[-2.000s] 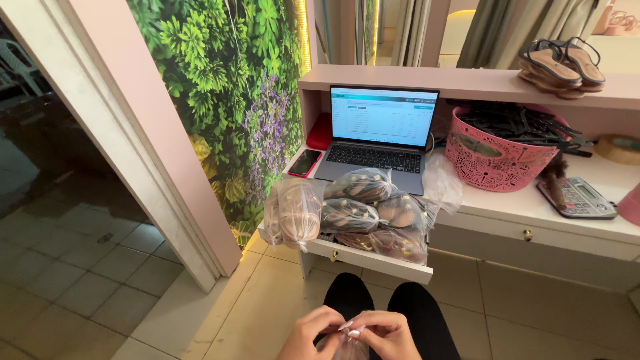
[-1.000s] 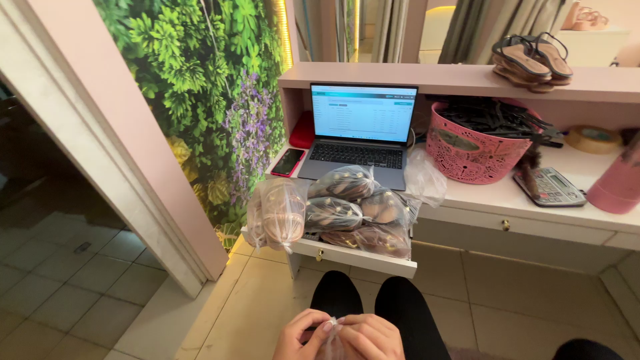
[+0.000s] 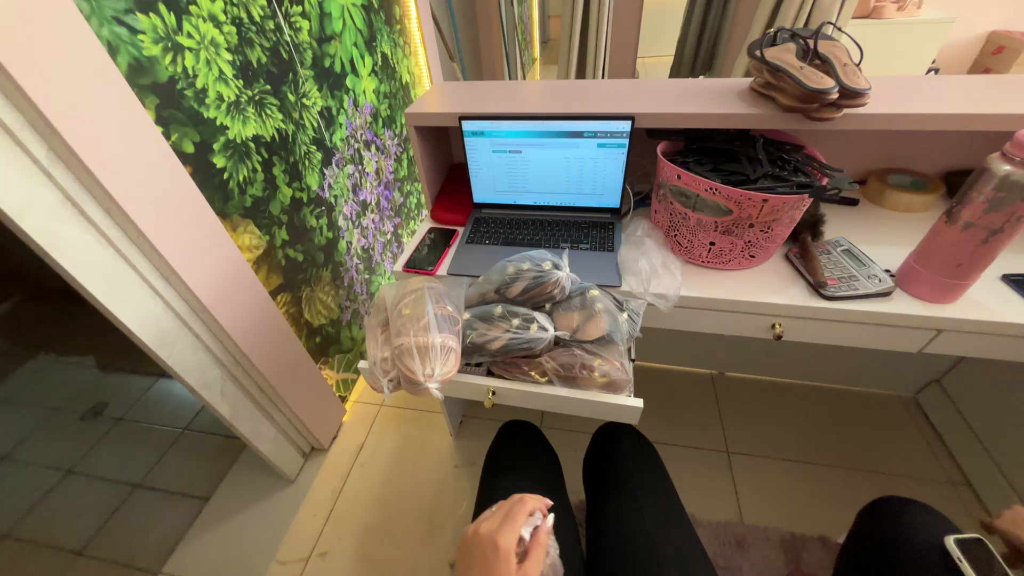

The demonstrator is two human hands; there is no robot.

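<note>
My left hand (image 3: 506,534) is low in the view, over my dark-clad leg, with its fingers closed around a clear plastic bag (image 3: 552,554); the bag runs out of the frame and its contents are hidden. My right hand is out of view. In front of my knees, a pulled-out white drawer (image 3: 552,400) bears several clear plastic bags of sandals, among them a knotted dark pair (image 3: 508,330) and a brown pair (image 3: 572,368). At the drawer's left side, a bag with light brown sandals (image 3: 426,336) overhangs the edge.
On the desk are a laptop (image 3: 544,232), a phone (image 3: 430,250), an empty-looking plastic bag (image 3: 650,264), a pink basket (image 3: 732,220) of black items, a calculator (image 3: 848,268) and a pink bottle (image 3: 960,232). Sandals (image 3: 808,72) stand on the shelf. Another person's knee (image 3: 896,536) is at right.
Both my hands were together at the plastic bag before; now only the left holds it and the right has left the view. Another person's knee and part of a hand show more at the right.
</note>
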